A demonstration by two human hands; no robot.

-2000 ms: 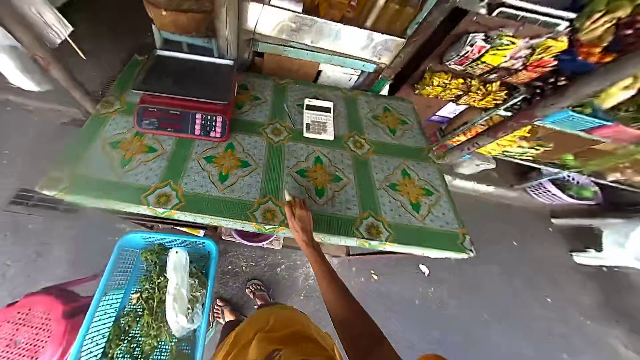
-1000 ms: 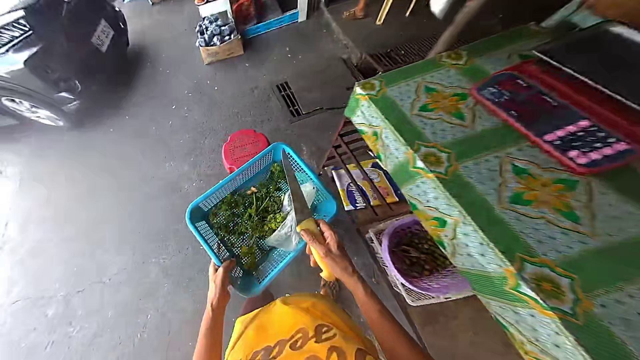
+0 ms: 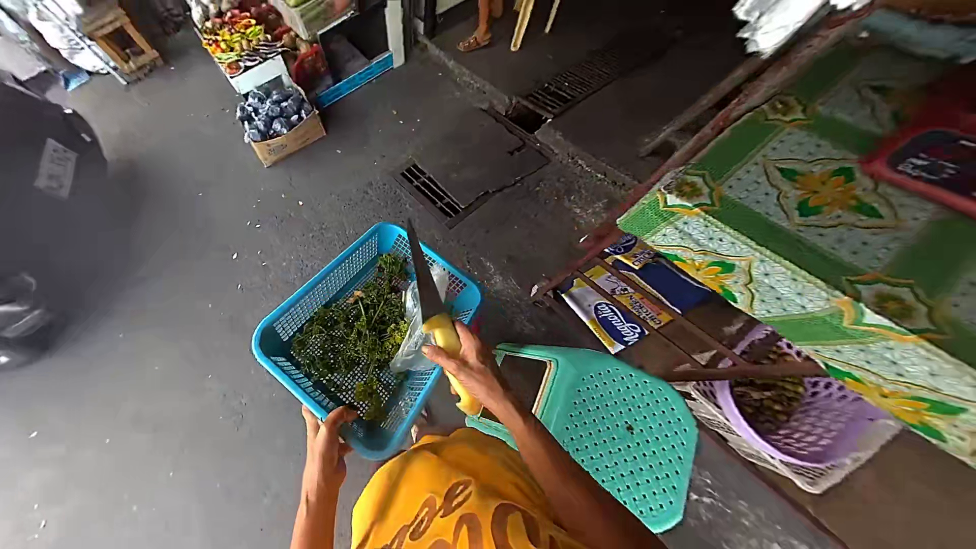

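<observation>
A blue plastic basket [image 3: 267, 324] hangs in front of me, holding leafy green sprigs [image 3: 354, 335] and a clear plastic bag [image 3: 414, 332]. My left hand [image 3: 329, 435] grips the basket's near left rim, thumb over the edge. In my right hand [image 3: 473, 366], beside the basket's right side, is the yellow handle of a knife [image 3: 427, 278]; its dark blade points away from me over the basket. Whether my right fingers also touch the rim cannot be told.
A green plastic stool [image 3: 625, 427] stands right of my body. Beyond it are a table with a patterned cloth [image 3: 770, 305], a metal rack [image 3: 679, 374] and a purple basket [image 3: 839, 435]. A cardboard box [image 3: 290, 141] and a floor grate [image 3: 431, 191] lie ahead.
The view has swung left from the table. Two seconds ago one hand was at the table's edge and the basket stood low beside my feet; now the basket is held. The green stool has come into view.
</observation>
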